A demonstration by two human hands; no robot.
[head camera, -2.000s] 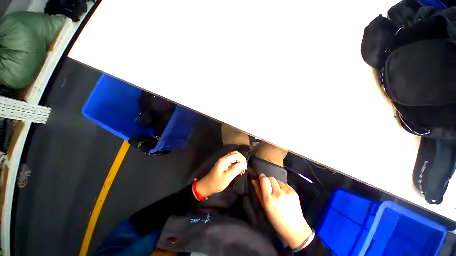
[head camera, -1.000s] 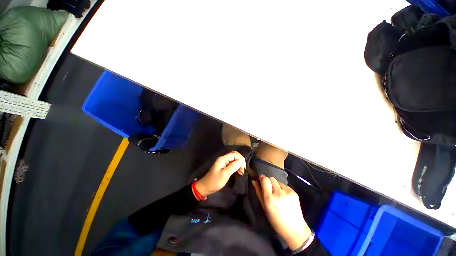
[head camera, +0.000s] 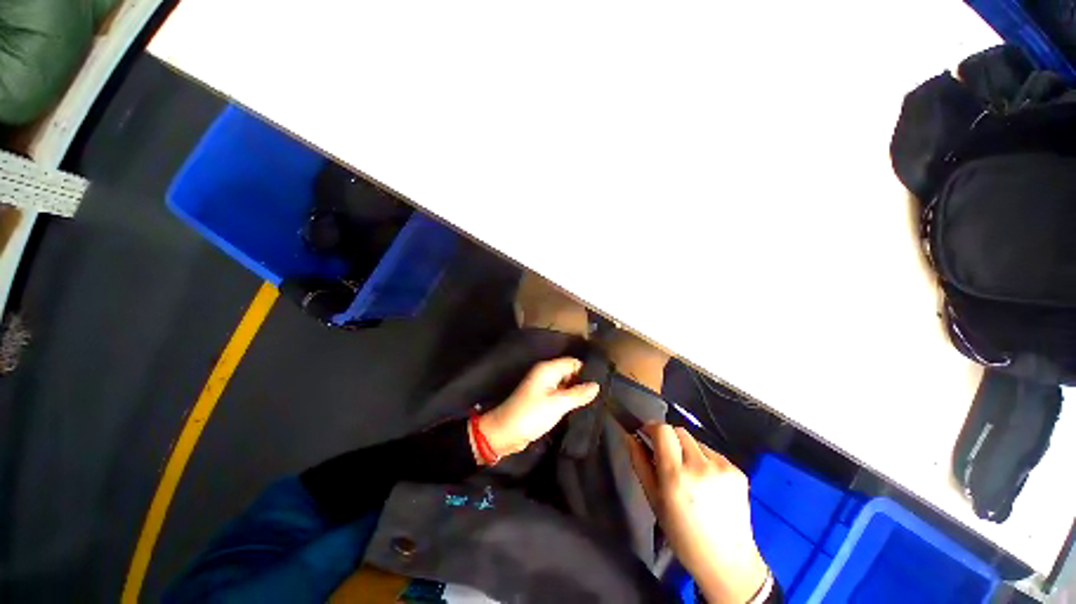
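A black pouch [head camera: 586,412] is in my lap below the table edge, partly hidden by my fingers and hard to tell from the dark apron [head camera: 507,537]. My left hand [head camera: 537,407], with a red band at the wrist, pinches the pouch at its upper left. My right hand [head camera: 699,496] is closed to the right of the pouch, with thumb and fingers together. A thin dark tool with a shiny tip [head camera: 684,414] shows just above my right fingers; its grip is hidden.
The long white table [head camera: 566,142] crosses ahead. Black pouches [head camera: 1015,224] are heaped at its right, with a single one [head camera: 1006,442] below. Blue bins stand under the table at left [head camera: 242,195] and right [head camera: 903,555]. A yellow line [head camera: 201,425] marks the dark floor.
My right hand has moved right and slightly down, away from my left hand. My left hand has shifted slightly right. The view has turned a little, moving the table and bins in the picture.
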